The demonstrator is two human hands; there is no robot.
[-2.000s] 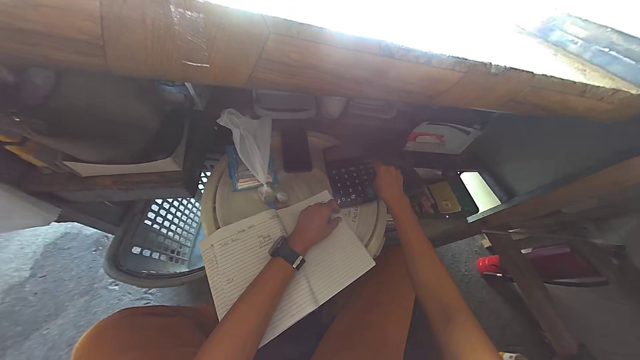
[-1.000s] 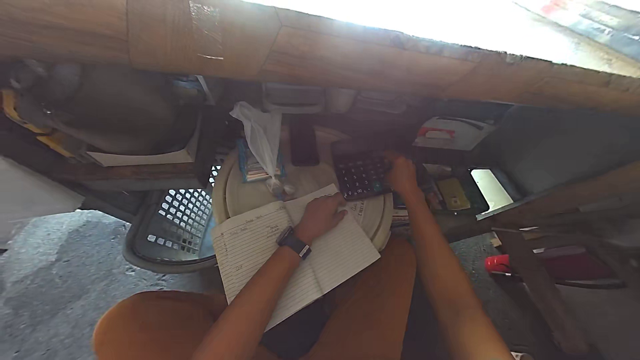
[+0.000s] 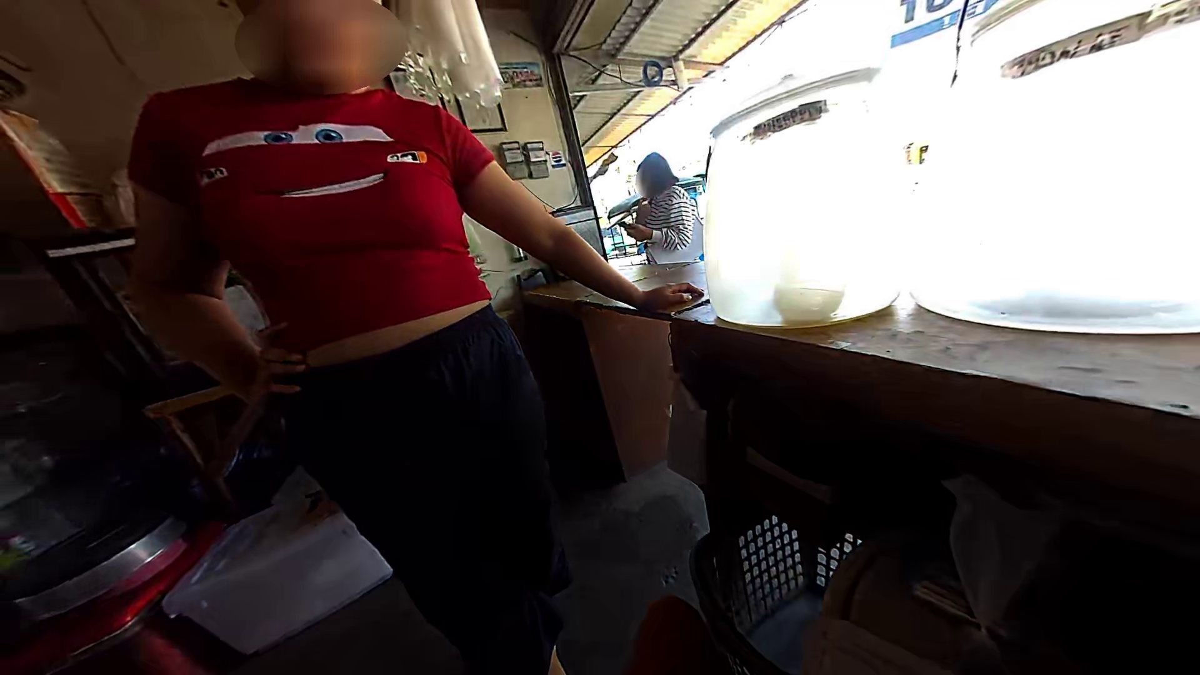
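Neither my left hand nor my right hand shows in this view. At the lower right, under the counter, part of the round stool top [image 3: 848, 623] shows in shadow. A crumpled clear plastic bag [image 3: 998, 544] rises from it. The black plastic basket [image 3: 764, 572] stands just left of the stool, and my knee [image 3: 670, 637] shows dimly at the bottom edge. The notebook and calculator cannot be made out in the dark.
A person in a red shirt [image 3: 337, 225] stands at left, one hand on the wooden counter [image 3: 984, 361]. Large translucent plastic containers [image 3: 797, 216] stand on it. Another person in stripes [image 3: 670, 220] is beyond. A white plastic bin [image 3: 281, 562] lies on the floor.
The view has swung far up and to the left. Both my hands, which were over the notebook and calculator, have left the view.
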